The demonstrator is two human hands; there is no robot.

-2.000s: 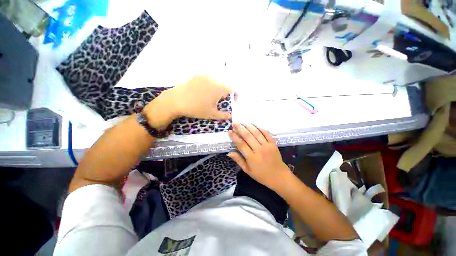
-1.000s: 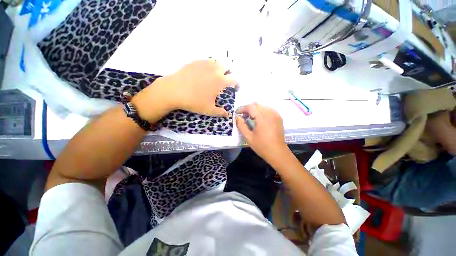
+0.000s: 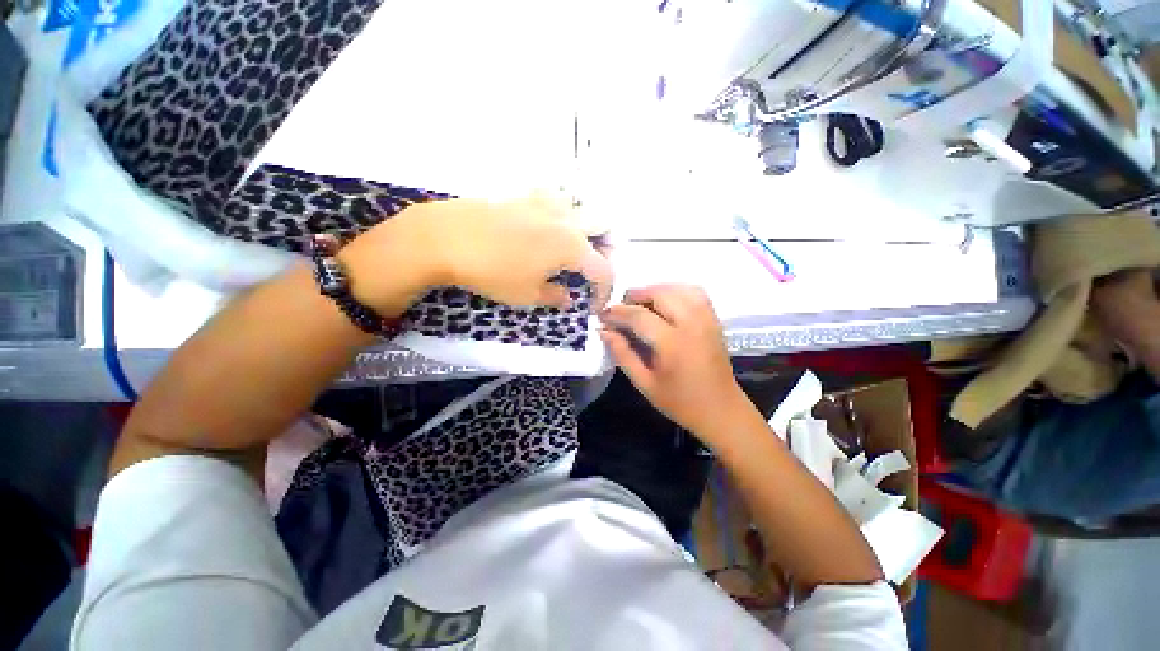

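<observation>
A leopard-print fabric panel (image 3: 312,204) lies on the white machine table, with a white strip (image 3: 503,355) along its front edge. My left hand (image 3: 534,254) lies over the print's right end, its fingers bent down at the fabric's edge. My right hand (image 3: 668,343) is just right of it, with thumb and fingertips pinched together at the corner of the white strip. The exact grip is partly hidden and washed out by glare. Another leopard-print piece (image 3: 477,458) lies on my lap.
The sewing machine head (image 3: 878,76) is at the upper right, with black scissor handles (image 3: 854,137) beside it. A pink and blue tool (image 3: 763,249) lies right of my hands. A measuring tape (image 3: 814,333) runs along the table front. A carton with white offcuts (image 3: 890,420) is lower right.
My right hand has come off the table edge and its fingers have closed at the fabric corner. My left fingers have curled in toward it. The camera view has shifted.
</observation>
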